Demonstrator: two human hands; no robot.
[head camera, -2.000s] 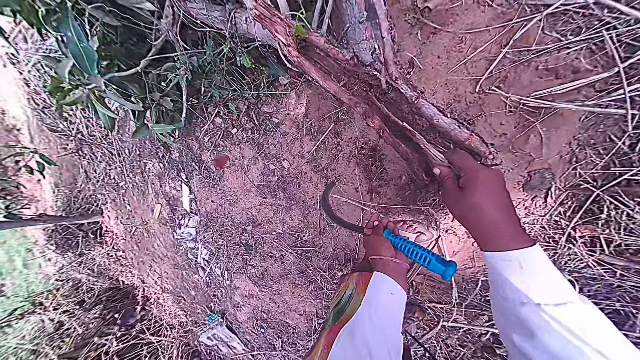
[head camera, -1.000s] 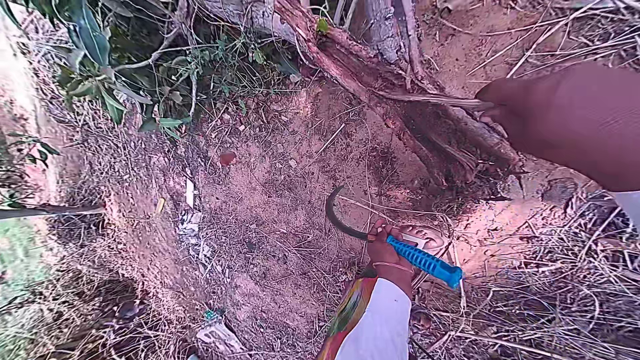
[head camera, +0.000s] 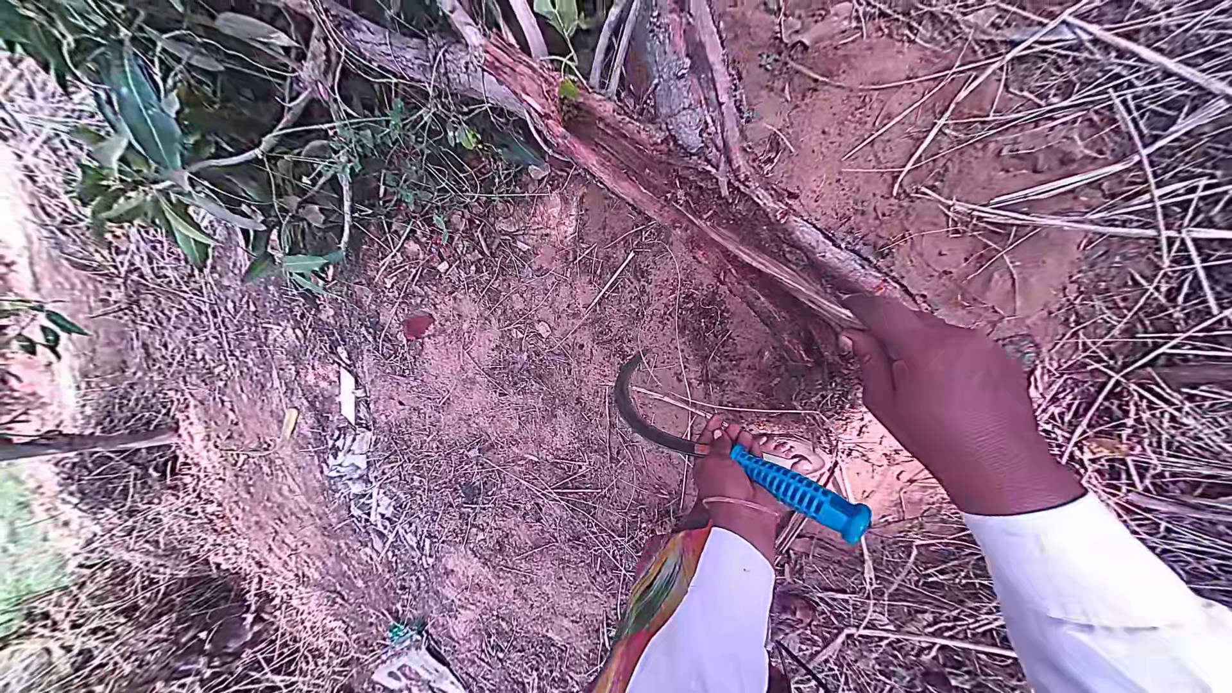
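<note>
My left hand (head camera: 736, 476) is closed around a sickle near the joint of its curved dark blade (head camera: 640, 419) and its ribbed blue handle (head camera: 804, 493). The blade points up and to the left over the soil. With thumb and fingers, my right hand (head camera: 938, 395) pinches the end of a thin strip of split wood (head camera: 770, 274). That strip lies along a hollow, weathered trunk (head camera: 626, 159), which slants from the upper middle down to my right hand. Part of a bare foot (head camera: 794, 457) shows behind the sickle handle.
Leafy branches (head camera: 154, 125) fill the upper left. Dry stalks (head camera: 1088, 192) lie over reddish soil on the right. Litter (head camera: 356, 472) is scattered at the left, and a printed scrap (head camera: 414, 669) lies at the lower edge. A thin pole (head camera: 87, 443) juts in at the left.
My right hand has moved away from the camera and down since one second ago, when it held the strip raised off the trunk. My left hand has kept the sickle in about the same place.
</note>
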